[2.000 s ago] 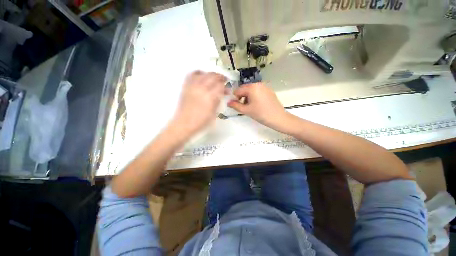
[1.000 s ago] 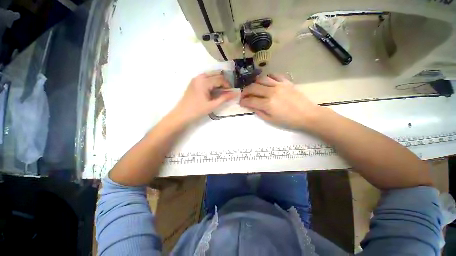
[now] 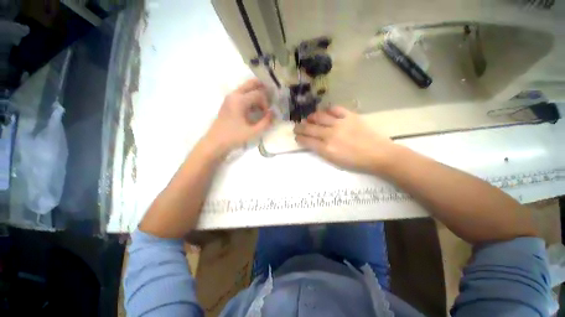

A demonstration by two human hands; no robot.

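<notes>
A thin white fabric piece (image 3: 282,106) lies at the presser foot (image 3: 303,108), hard to tell from the white table. My left hand (image 3: 243,115) is left of the foot, thumb and fingers curled together at the fabric's edge. The image is blurred there. My right hand (image 3: 337,135) lies palm down just right of and below the foot, its fingertips close to it; any fabric beneath them is hidden. The sewing machine's cream head (image 3: 365,28) stands above, with a dark round tension dial (image 3: 316,64) over the foot.
Black thread snips (image 3: 407,64) lie on the machine bed beside white thread scraps (image 3: 406,40). A printed ruler (image 3: 310,201) runs along the table's front edge. A cloudy plastic bag (image 3: 46,158) hangs at far left. A brown carton (image 3: 229,269) is below the table.
My left hand has moved slightly left and up from the foot since one second ago. My right hand has stayed beside the foot. The view has shifted a little.
</notes>
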